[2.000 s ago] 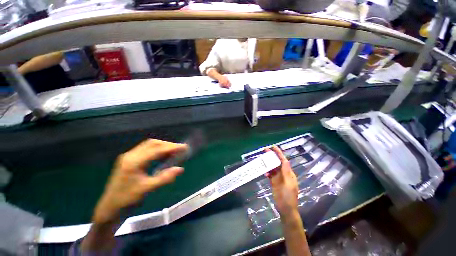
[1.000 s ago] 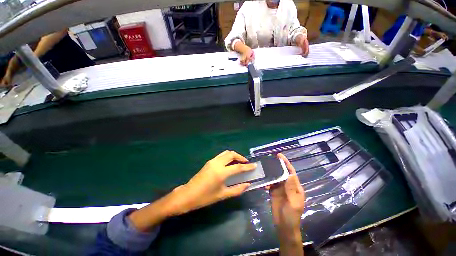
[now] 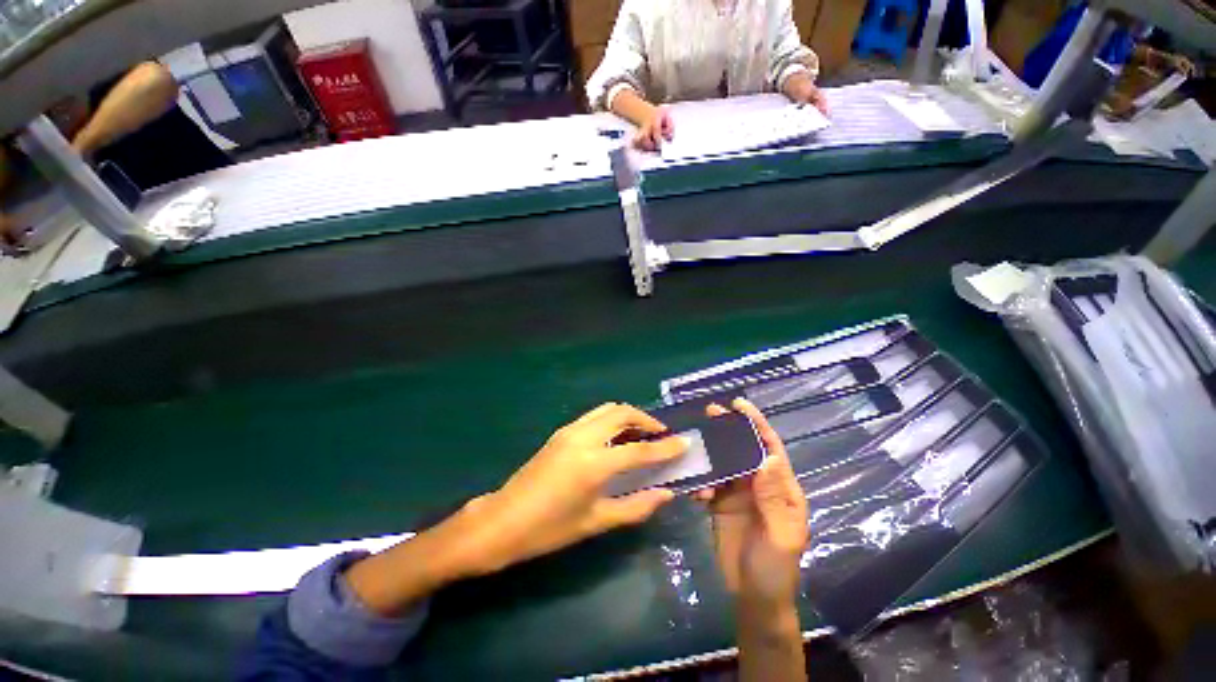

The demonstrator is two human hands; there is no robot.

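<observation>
My left hand [image 3: 580, 477] is closed over a black cover panel [image 3: 734, 445] with a pale window, its fingers pressing on the window. My right hand [image 3: 763, 504] holds the rounded end of the same panel from below and the right. The panel lies over the head end of a white lamp arm [image 3: 254, 569]; the middle of the arm is hidden behind my left hand and forearm. At the far left the arm meets a pale, plastic-wrapped lamp base [image 3: 60, 553].
A stack of black-and-clear panels [image 3: 920, 446] lies on the green bench at right, with a large bagged bundle [image 3: 1147, 386] beyond. An assembled lamp [image 3: 760, 248] stands on the dark belt [image 3: 400, 287]. A person [image 3: 707, 60] sits opposite. Crumpled clear wrap [image 3: 987, 640] shows below the bench edge.
Since two seconds ago, my left hand has come onto the lamp head, now covered by the black panel. Over the last second both hands barely moved; the lamp on the belt shifted left.
</observation>
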